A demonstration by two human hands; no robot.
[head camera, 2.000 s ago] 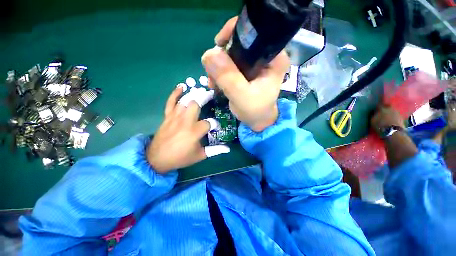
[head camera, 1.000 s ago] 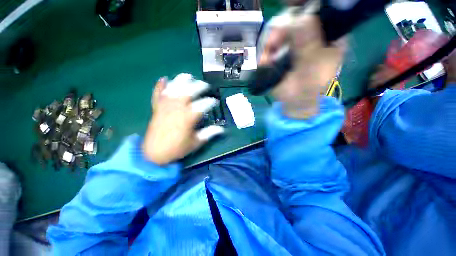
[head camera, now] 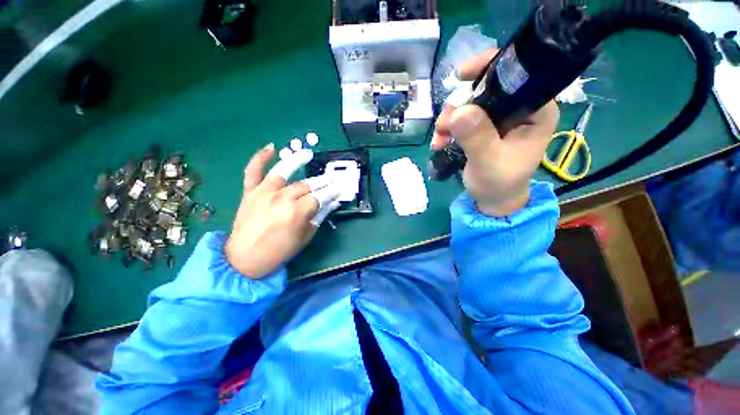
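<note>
A square black housing (head camera: 363, 194) lies on the green mat with a white face (head camera: 347, 177) showing inside. My left hand (head camera: 276, 215), with white finger cots, spans its left side, fingertips on the white face and the housing's edge. My right hand (head camera: 499, 150) is closed round a thick black electric screwdriver (head camera: 527, 73), its tip pointing down-left at the right of the white plate, apart from the housing. The flat white plate (head camera: 404, 186) lies between housing and screwdriver. Three white discs (head camera: 312, 139) lie just above my left fingers.
A pale screw feeder (head camera: 385, 53) stands beyond the housing. Metal-and-white modules (head camera: 146, 207) lie piled at left. Yellow scissors (head camera: 572, 154) and the black cord (head camera: 690, 105) are at right. Black units (head camera: 227, 20) stand at far left. A pale sleeve (head camera: 32, 316) shows at the left edge.
The view has shifted. The green board seen in the housing two seconds ago does not show now; a white face does. My right hand with the screwdriver has moved right, off the housing.
</note>
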